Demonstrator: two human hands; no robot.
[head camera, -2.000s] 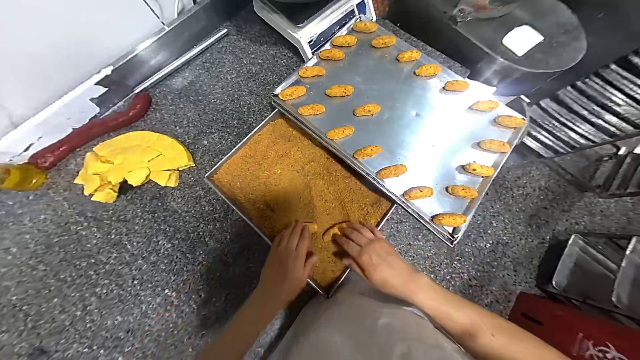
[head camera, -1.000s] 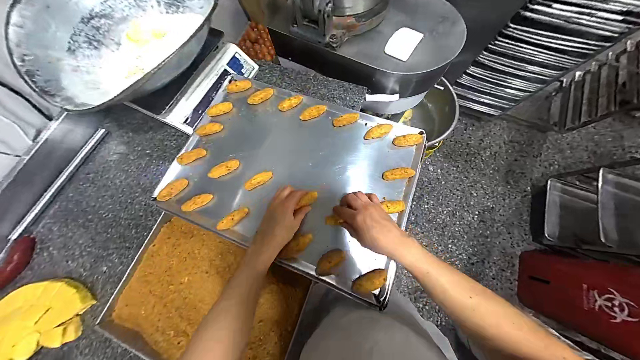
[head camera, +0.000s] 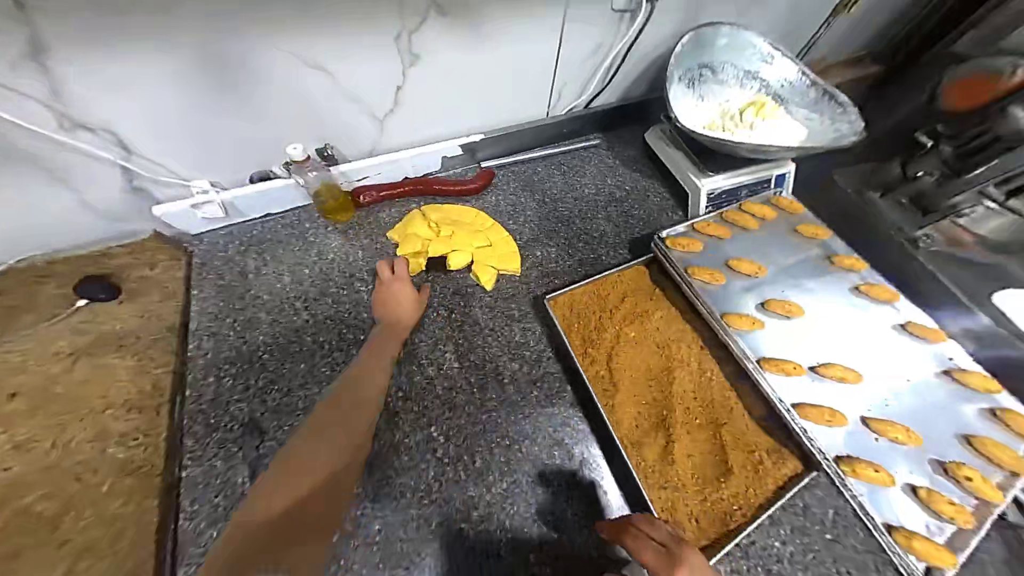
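My left hand (head camera: 399, 298) reaches to the left edge of a pile of yellow dough pieces (head camera: 472, 234) on the speckled grey counter; its fingertips touch the pile, and a grip on a piece cannot be made out. At the bottom, my right hand (head camera: 658, 544) lies at the near corner of a shallow metal tray of orange-brown crumbs (head camera: 672, 400), its fingers partly cut off by the frame. Beside that tray, overlapping its right side, a large metal baking sheet (head camera: 824, 320) bears rows of oval, crumb-coated dough pieces (head camera: 836, 373).
Behind the dough lie a red, sausage-like roll (head camera: 424, 188) and a bottle of yellow liquid (head camera: 332, 200). A scale (head camera: 736, 188) holding a metal scoop pan (head camera: 760, 92) stands at the back right. A brown board (head camera: 88, 400) borders the counter's left side.
My hands have left the baking sheet: the left one is now at the yellow dough, the right one by the crumb tray. The view has swung far left.
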